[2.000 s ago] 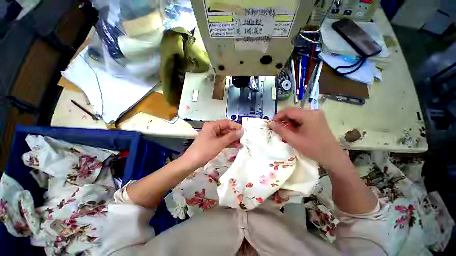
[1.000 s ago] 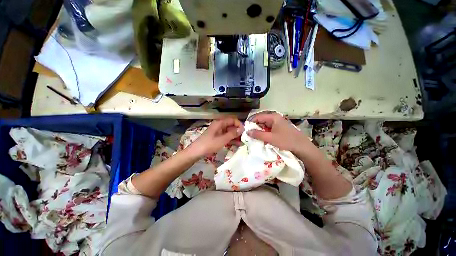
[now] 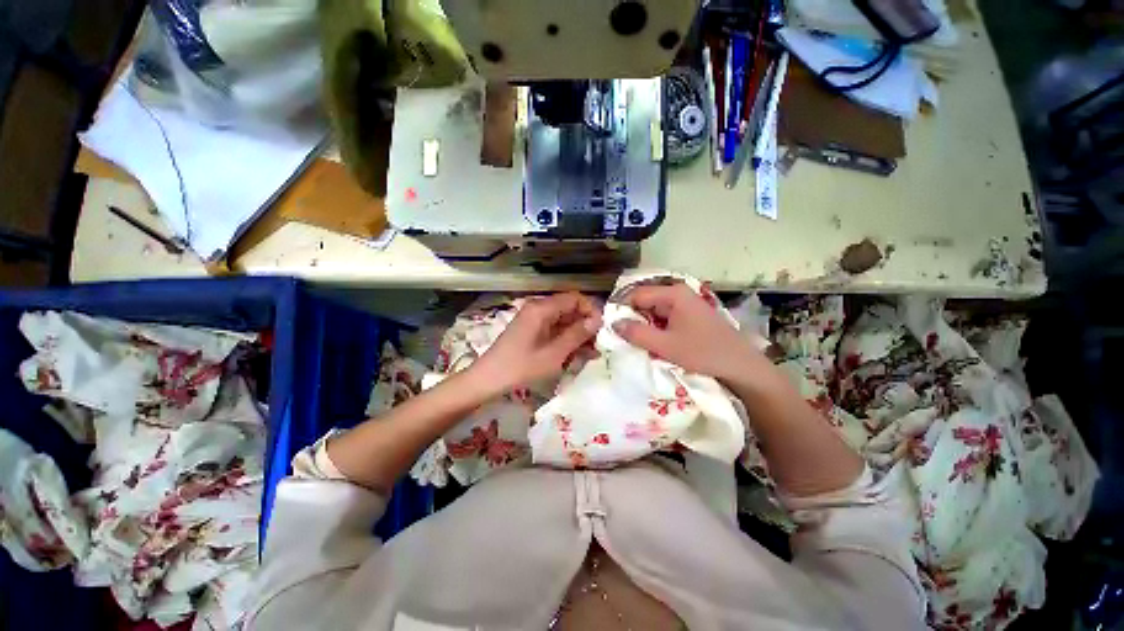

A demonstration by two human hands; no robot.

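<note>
A floral fabric garment piece (image 3: 629,413), cream-white with red-pink flowers, is bunched in front of the table edge, above my lap. My left hand (image 3: 539,343) pinches its upper edge from the left. My right hand (image 3: 684,330) holds the cloth from the right, thumb and fingers closed on a fold. The fingertips of both hands are close together. The sewing machine head (image 3: 561,37) is above, with the needle area (image 3: 592,109) and steel needle plate (image 3: 561,179) in view. The cloth is off the machine bed.
A blue crate (image 3: 281,407) with floral pieces stands at left. A floral garment pile (image 3: 974,456) lies at right. On the table (image 3: 937,234) are pens (image 3: 736,105), a bobbin (image 3: 690,120), a smartphone (image 3: 906,15), white paper (image 3: 210,173) and olive-green cloth (image 3: 358,93).
My hands and the cloth have moved back from the machine's front edge towards my body. The cloth's top is now gathered in folds. The view has tilted down, showing less of the machine head.
</note>
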